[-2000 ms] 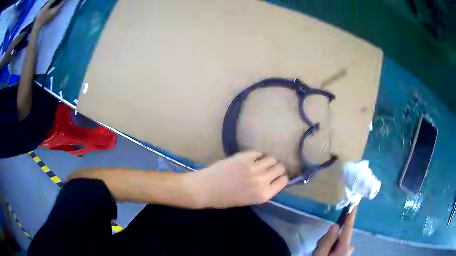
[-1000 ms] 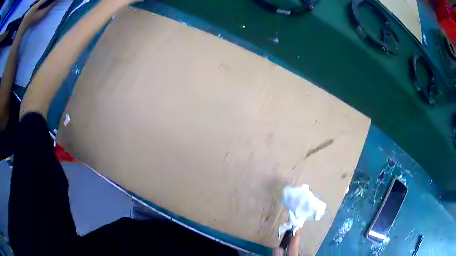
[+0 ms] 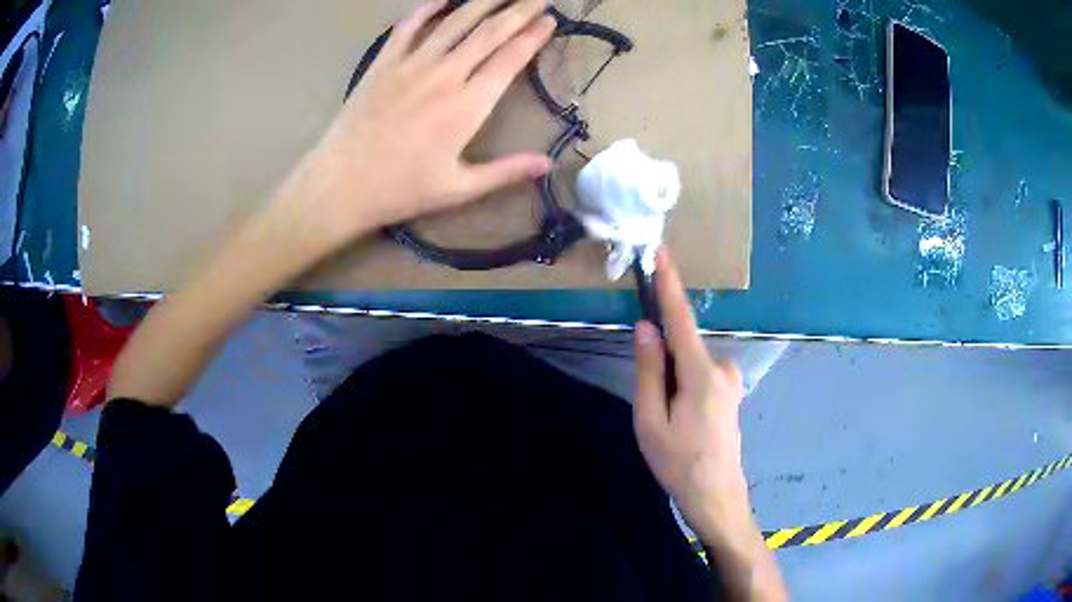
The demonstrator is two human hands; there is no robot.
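A black headband frame [image 3: 470, 255] lies on the tan cardboard sheet [image 3: 247, 141], with its two open ear-cup yokes [image 3: 544, 188] pointing right. A thin dark wire runs near the upper yoke. My left hand [image 3: 429, 129] is spread flat over the band, fingers towards the upper joint, and hides part of the band. My right hand [image 3: 691, 394] is shut on the black handle [image 3: 650, 294] of a hammer. Its white cloth-wrapped head [image 3: 629, 188] is just right of the lower yoke; whether it touches the frame I cannot tell.
A smartphone [image 3: 918, 118] lies on the scuffed green bench top [image 3: 811, 259] right of the cardboard. A thin dark stick [image 3: 1057, 243] lies at the far right. A red stool [image 3: 94, 353] and part of a person in dark clothes [image 3: 33, 388] are at the left, beyond the bench edge.
One second ago the cardboard held no frame and my left arm reached to the far left. Now a frame lies there under my left hand. The view has shifted; the hammer is still in my right hand.
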